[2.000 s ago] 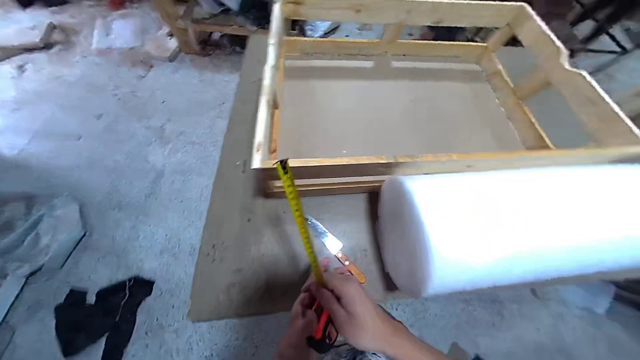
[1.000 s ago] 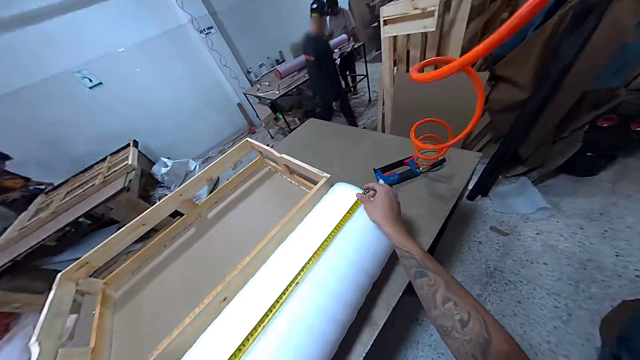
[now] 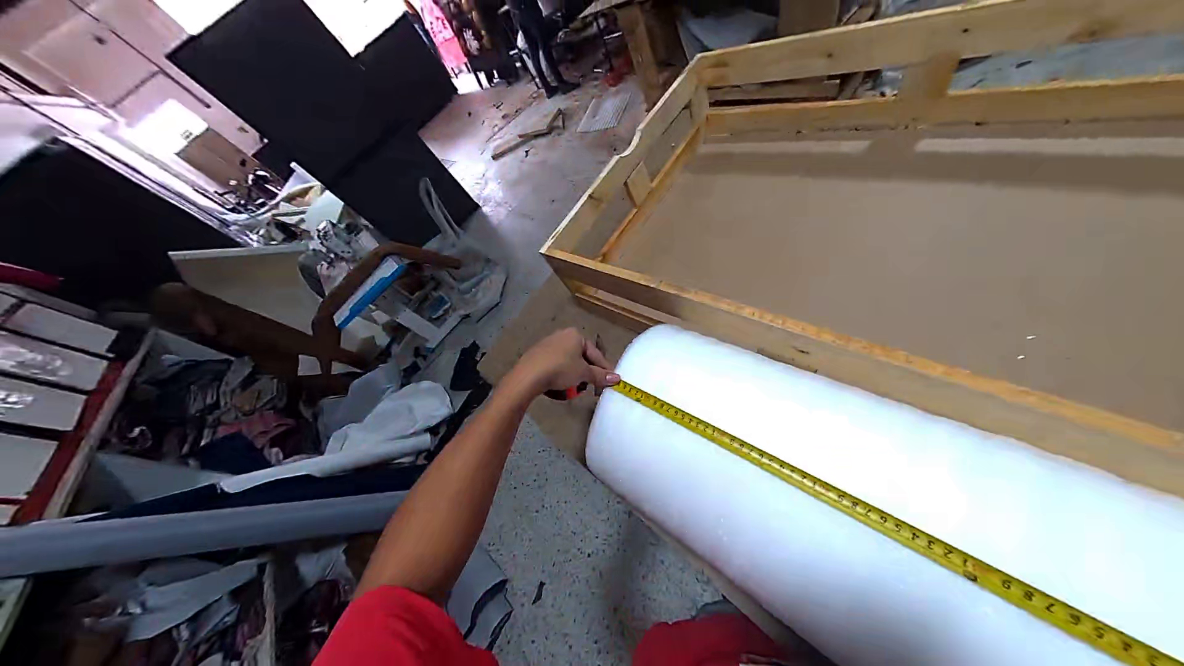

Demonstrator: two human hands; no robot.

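Note:
A thick white roll of padding (image 3: 860,462) lies along the near side of a wooden frame (image 3: 777,324) on a brown board (image 3: 532,333). Along its top stretches a yellow tape measure blade (image 3: 786,470), running off at the lower right. My left hand (image 3: 566,363) grips the tape measure at the roll's left end, thumb and finger on the blade; part of its red and black case shows under the hand. My right hand is out of view, and so is the far end of the blade.
To the left, fabric scraps (image 3: 259,416), a long grey roll (image 3: 203,535) and a brown wooden piece (image 3: 361,287) crowd the floor. Black panels (image 3: 314,111) stand behind. A person's legs (image 3: 539,46) show at the top, near wood pieces (image 3: 527,134) on the floor.
The view has swung from the roll's far end, where a tattooed arm's hand held the tape, to its left end. Two seconds ago the blade stood by the frame corner; now it lies along the roll.

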